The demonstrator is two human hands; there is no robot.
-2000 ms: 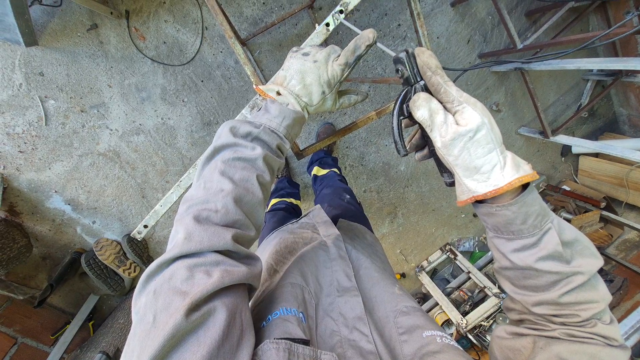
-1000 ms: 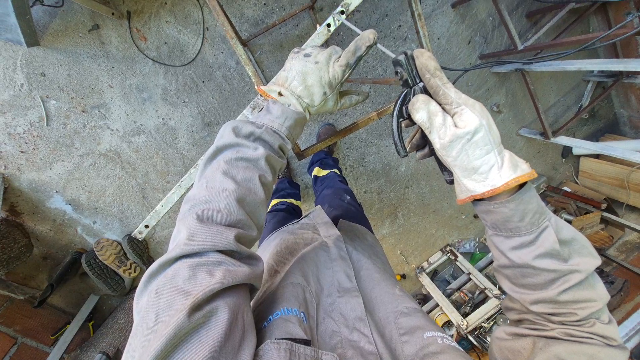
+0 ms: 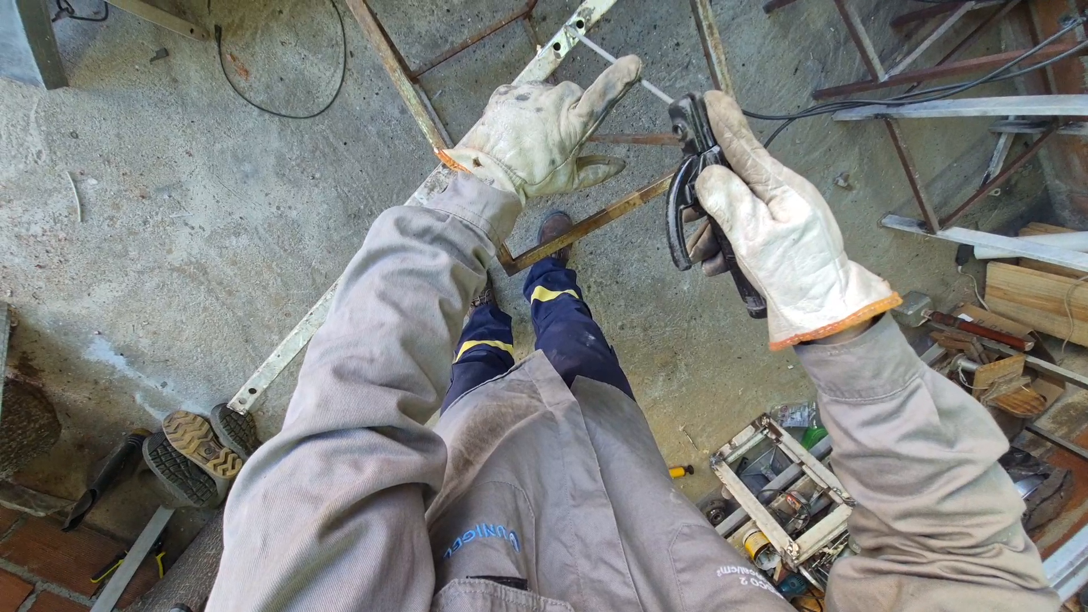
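Both hands wear pale leather work gloves with orange cuff edges. My right hand (image 3: 778, 221) is closed around a black welding electrode holder (image 3: 710, 178), whose cable runs off to the right. A thin grey welding electrode (image 3: 653, 90) sticks out of its jaw up and left, its far end at the white perforated metal bar (image 3: 554, 49). My left hand (image 3: 548, 136) lies over that bar, index finger stretched to the electrode and thumb apart; whether it touches the rod or grips the bar I cannot tell. A rusty angle-iron frame (image 3: 595, 223) is below and beside the left hand.
Metal racks (image 3: 960, 106) stand at upper right, crossed by black cable. Wood pieces (image 3: 1037, 297) and a hammer (image 3: 969, 327) lie at right. A metal crate (image 3: 756, 501) with tools sits near the feet. Shoes (image 3: 194, 455) lie at lower left; a loose cable (image 3: 285, 112) curls on the concrete floor.
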